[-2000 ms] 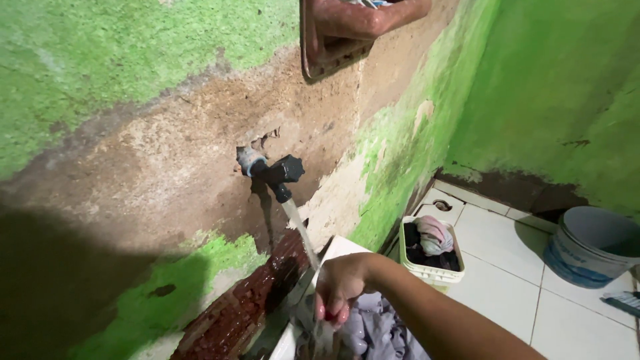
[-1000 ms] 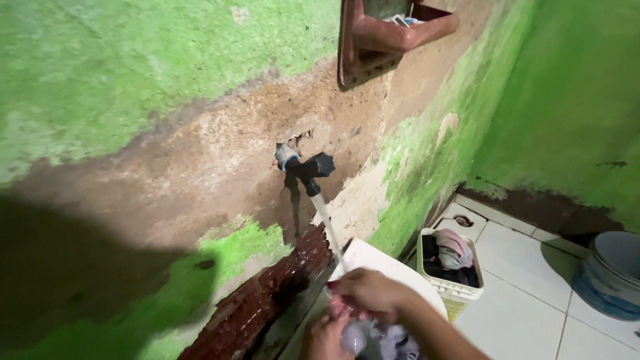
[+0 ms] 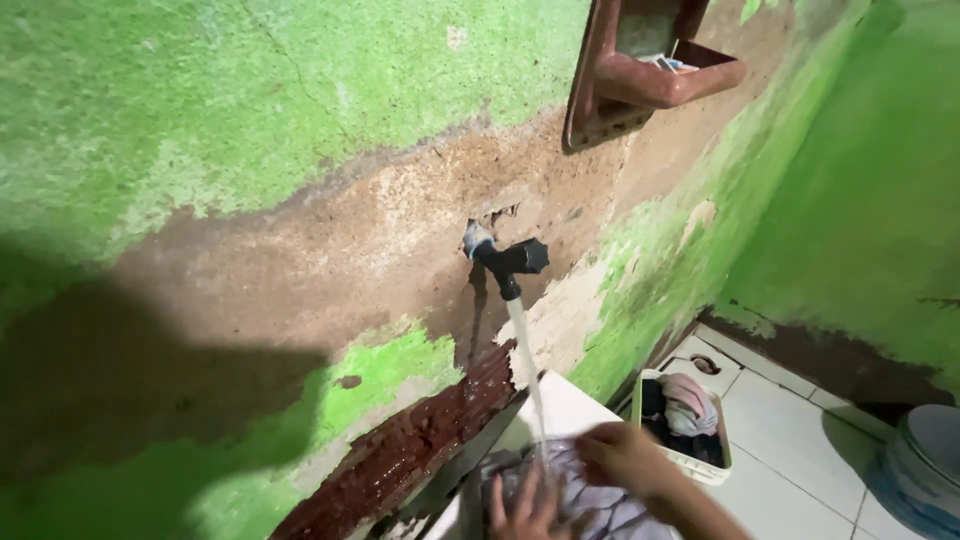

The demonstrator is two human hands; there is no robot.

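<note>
Water runs from a black plastic tap [image 3: 514, 259] on the wall in a thin stream [image 3: 529, 360] onto grey-lilac wet cloth [image 3: 600, 502]. The cloth lies in a white container [image 3: 566, 397] below the tap. My left hand [image 3: 525, 506], fingers spread, is over the cloth where the water lands. To its right, my right hand [image 3: 619, 457] is at the cloth's upper edge, blurred, with its fingers bent; whether it pinches the cloth is unclear.
On the tiled floor to the right, a pale tub [image 3: 720, 472] holds dark and pink clothes [image 3: 686, 405], near a floor drain [image 3: 705, 365]. A blue-and-white bucket [image 3: 926, 465] stands at the far right. A brown wall holder [image 3: 667, 82] with small items juts out above the tap.
My hands, together under the stream one second ago, are now apart over the cloth, which shows more widely spread. The left hand was not visible two seconds ago.
</note>
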